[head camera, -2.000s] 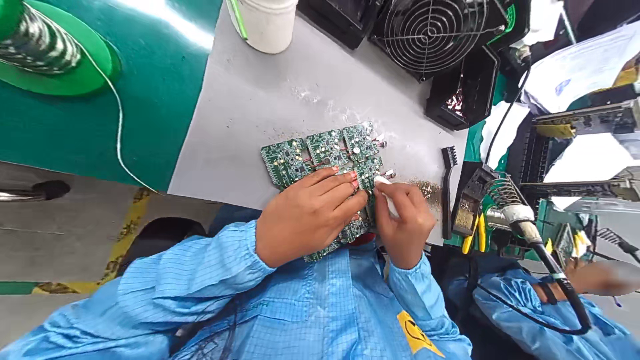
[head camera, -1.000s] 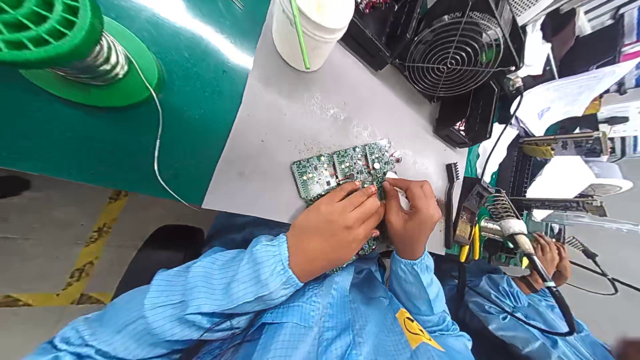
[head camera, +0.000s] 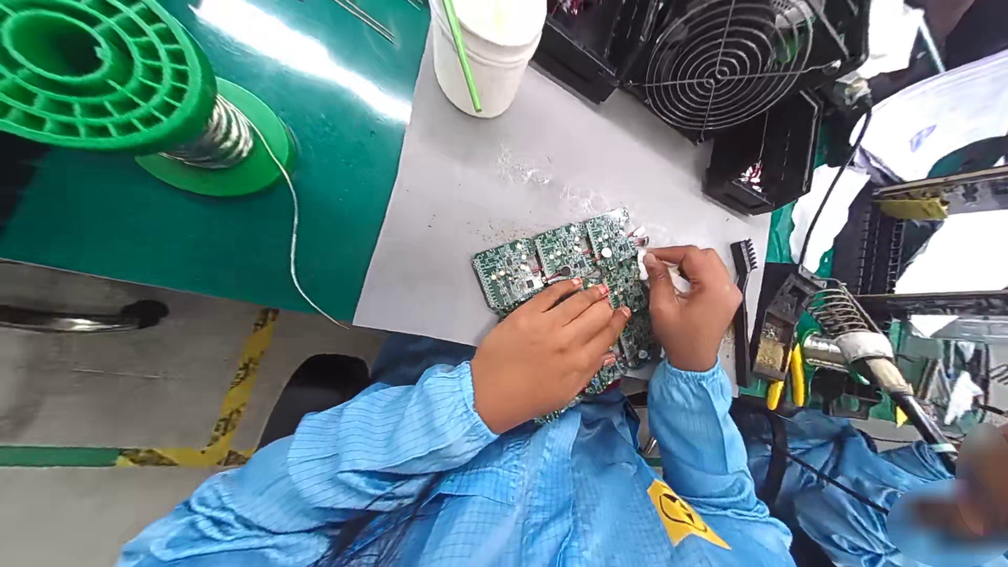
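Observation:
A panel of green circuit boards (head camera: 520, 272) lies on a pale grey mat (head camera: 441, 213) at the table's near edge. My left hand (head camera: 547, 350) rests over the panel's lower left part, fingers spread on the boards and palm down, with no object seen in it. My right hand (head camera: 693, 303) pinches a small white wad (head camera: 644, 264) between thumb and fingers at the panel's right edge, beside small wired parts. Part of the panel is hidden beneath my left hand. Dust and white residue (head camera: 524, 169) mark the mat beyond the boards.
A white tub (head camera: 484, 71) with a green stick stands beyond the boards. Left is a green spool of solder wire (head camera: 213, 142). Black fan units (head camera: 717, 71) stand far right. A black brush (head camera: 743, 307), a soldering iron holder (head camera: 839, 315) and a co-worker's blue sleeve (head camera: 850, 472) are at right.
My right hand still pinches the white wad, now at the panel's right edge. My left hand stays on the boards. The co-worker's hands, seen at the right one second ago, have shifted. The view has moved.

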